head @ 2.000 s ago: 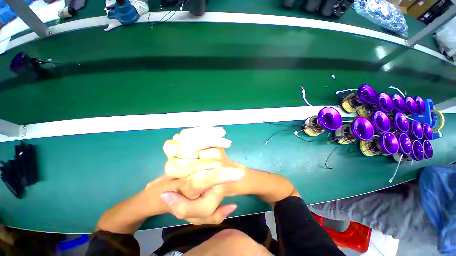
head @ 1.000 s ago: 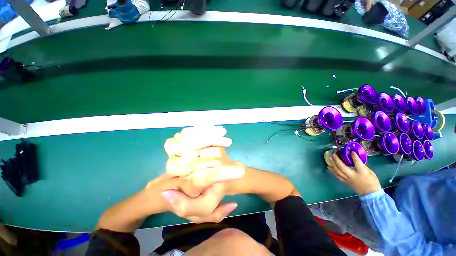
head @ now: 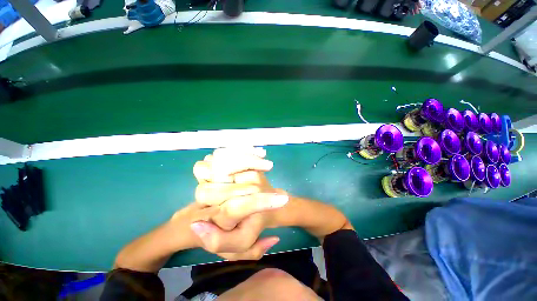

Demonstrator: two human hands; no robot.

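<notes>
My left hand (head: 215, 226) and my right hand (head: 253, 206) are bare and clasped together, fingers interlaced, over the green bench (head: 118, 206). No object shows between them. To their right stands a group of purple-topped inner assemblies (head: 428, 150) with cream-yellow bases and loose wires. The nearest one to me at the front (head: 418, 181) lies tilted on the bench, its purple cup facing right. None of them touches my hands.
A dark cluster of small black parts (head: 23, 197) lies at the bench's left. A white rail (head: 176, 140) separates the bench from the green belt (head: 206, 103). A black housing (head: 423, 36) is on the belt's far right. A person's blue sleeve (head: 483, 241) is at the right.
The neighbour's hand placed one more purple-topped assembly at the front of the group and withdrew. A black housing has appeared at the far right. The dark purple unit moved left. My hands stay clasped.
</notes>
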